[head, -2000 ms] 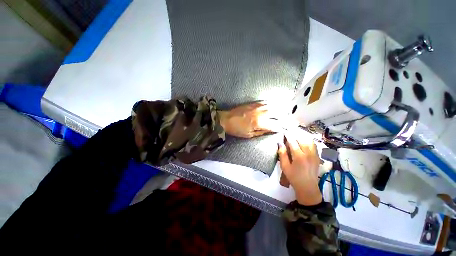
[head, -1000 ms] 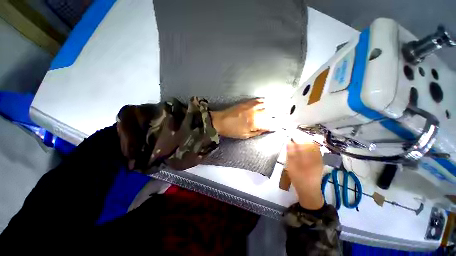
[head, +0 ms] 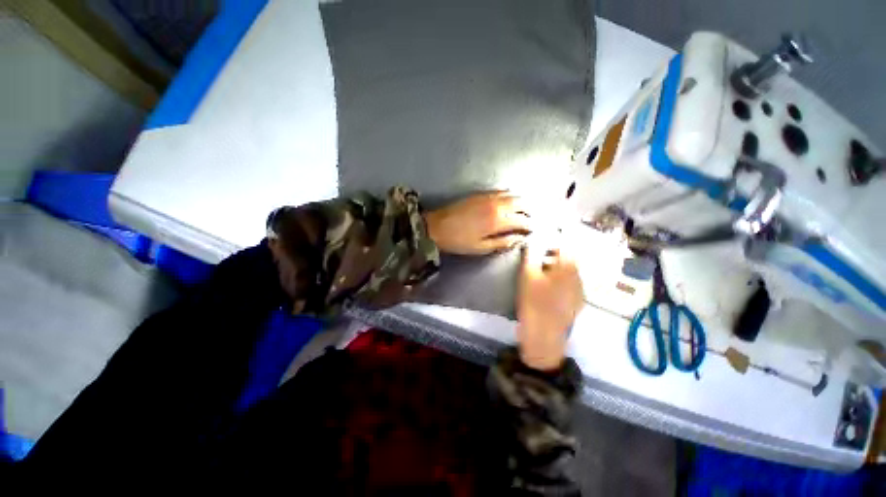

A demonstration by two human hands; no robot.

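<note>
A large grey fabric panel [head: 457, 87] lies across the white table, its right edge running to the needle area of the white and blue machine head [head: 680, 146]. My left hand [head: 478, 223] lies flat on the panel beside the needle area, fingers towards the lamp glare. My right hand [head: 549, 296] is at the panel's near right edge, fingers bent and slightly blurred. Whether it pinches the fabric cannot be told. The needle and presser foot are washed out by bright light.
Scissors with teal handles [head: 666, 337] lie right of my right hand. A small black item [head: 752, 311] and a thin rod with tan patches lie further right. Blue bins [head: 87, 209] stand beside the table. A printed ruler strip runs along the front edge.
My right hand has moved left, away from the scissors and closer to my left hand. My left hand stays on the panel. The camera view has shifted a little.
</note>
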